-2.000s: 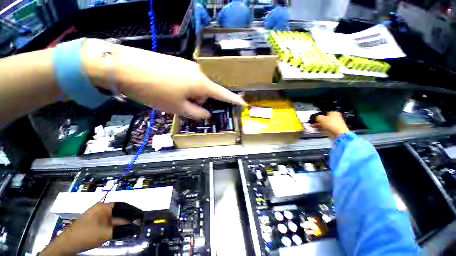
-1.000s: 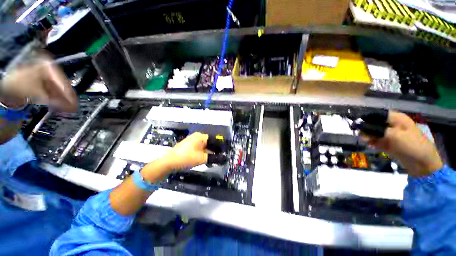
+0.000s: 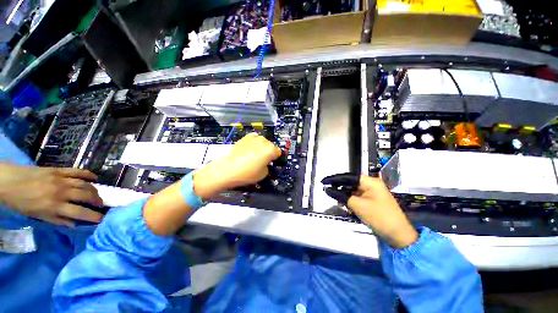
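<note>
My left hand (image 3: 248,162), with a light-blue wrist strap, is over the right part of the left circuit board (image 3: 290,131). Its fingertips point down among small parts beside a red part, and what they touch is hidden. My right hand (image 3: 367,198) is above the metal plate (image 3: 332,134) between the two boards. Dark shapes cover or extend from its thumb and forefinger, with a gap between their ends. I cannot tell whether they are black components or covered fingertips. The right circuit board (image 3: 517,223) carries silver-white heatsinks (image 3: 477,171) and an orange-copper transformer (image 3: 467,136).
Another person's hand (image 3: 52,192) rests near the rail at left. A blue cord (image 3: 264,46) crosses the bins and left board. Behind are a cardboard box (image 3: 318,32) of dark parts, a box with yellow parts (image 3: 428,7) and a bin of maroon-brown capacitors (image 3: 245,24).
The view has tilted down and shifted. My right hand has moved left from over the right board to the gap. My left hand stays over the left board. The other person's hand has come lower.
</note>
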